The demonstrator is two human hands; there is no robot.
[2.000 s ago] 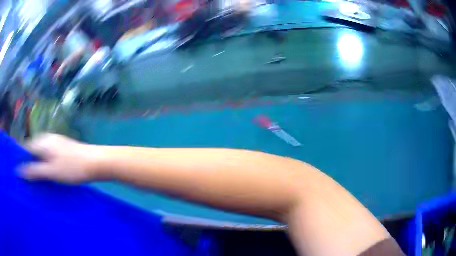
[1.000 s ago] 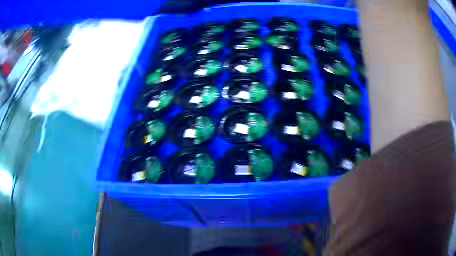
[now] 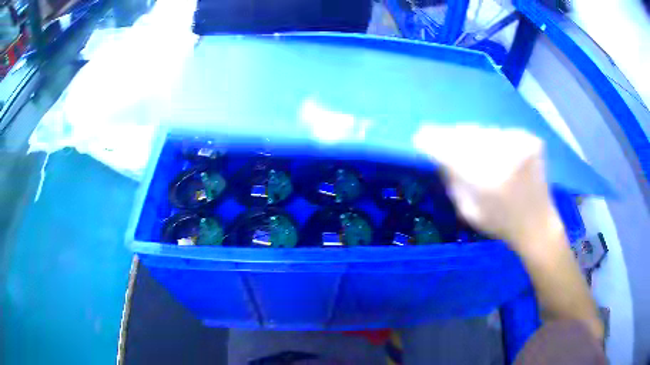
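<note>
A deep blue crate (image 3: pixel 328 285) stands in front of me. Round black housings (image 3: pixel 335 187) with green boards and small bright blocks sit in rows in its near part. A pale, flat sheet (image 3: pixel 249 82) lies across the far part and hides what is under it. My right hand (image 3: pixel 499 175), blurred, grips the near edge of the sheet at the right, above the crate. The sheet's right corner sticks out past the crate wall. My left hand is not in view.
A crinkled white plastic bag (image 3: pixel 107 107) lies left of the crate on the teal mat (image 3: pixel 71 249). A dark box (image 3: pixel 285 16) stands behind the crate. Blue frame bars (image 3: pixel 524 50) are at the upper right. A grey surface and dark items show below the crate.
The pale sheet now covers the crate's far rows, which were exposed a second ago. My right hand has come into view, holding the sheet. The view has shifted from the bench to the crate.
</note>
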